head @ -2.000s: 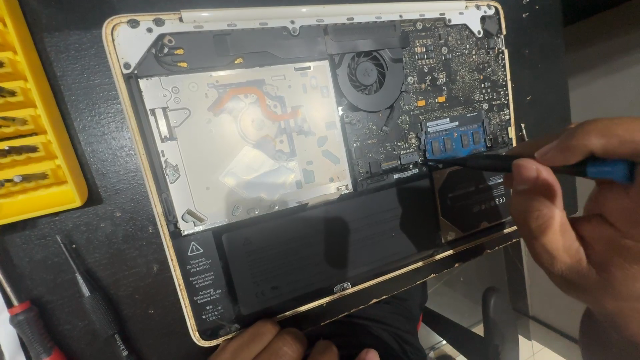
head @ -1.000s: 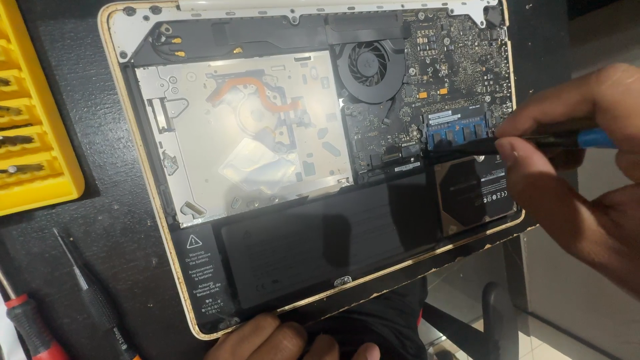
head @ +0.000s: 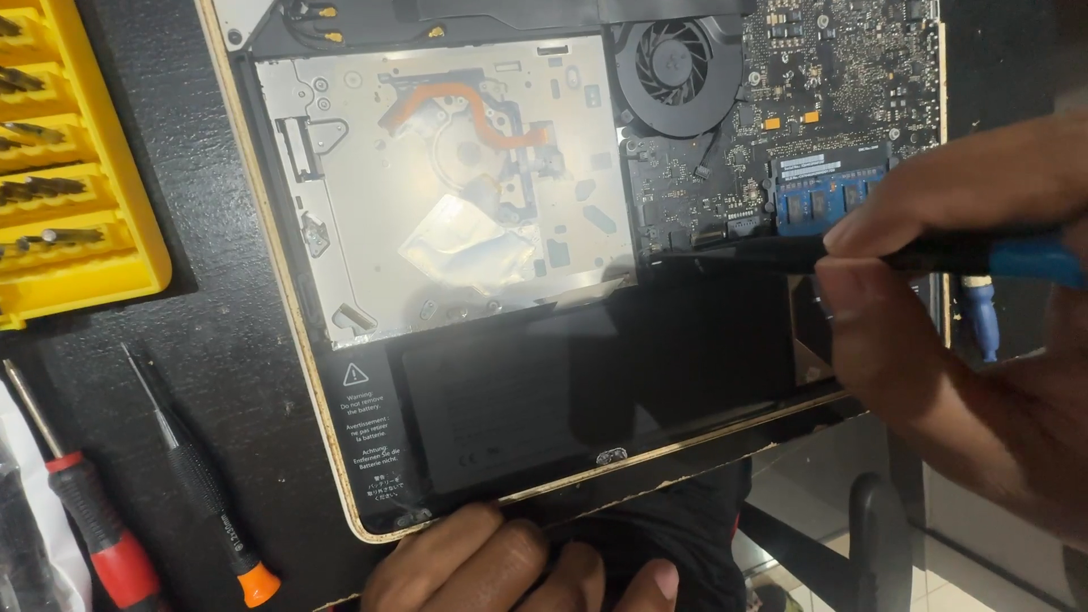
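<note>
An opened laptop [head: 501, 280] lies with its inside facing up. My right hand [head: 918, 280] pinches a thin black tool with a blue end [head: 1033, 259] between thumb and finger. The tool's tip is over the laptop near the lower right corner of the metal optical drive [head: 357, 170], just above the black battery [head: 612, 374]; whether it touches cannot be told. Blue memory module [head: 820, 200] and fan [head: 676, 72] are up and to the left of my right hand. My left hand [head: 518, 565] rests with curled fingers at the laptop's near edge, holding nothing visible.
A yellow case of screwdriver bits [head: 136, 212] is at the upper left. Below it lie a red and black screwdriver [head: 93, 518] and a precision screwdriver with an orange end [head: 204, 484]. A blue-handled tool [head: 979, 314] lies right of the laptop. The table's edge runs below the laptop.
The tool in my right hand has moved left, from beside the blue memory module toward the optical drive's corner. My left hand stays at the laptop's near edge. The view is closer.
</note>
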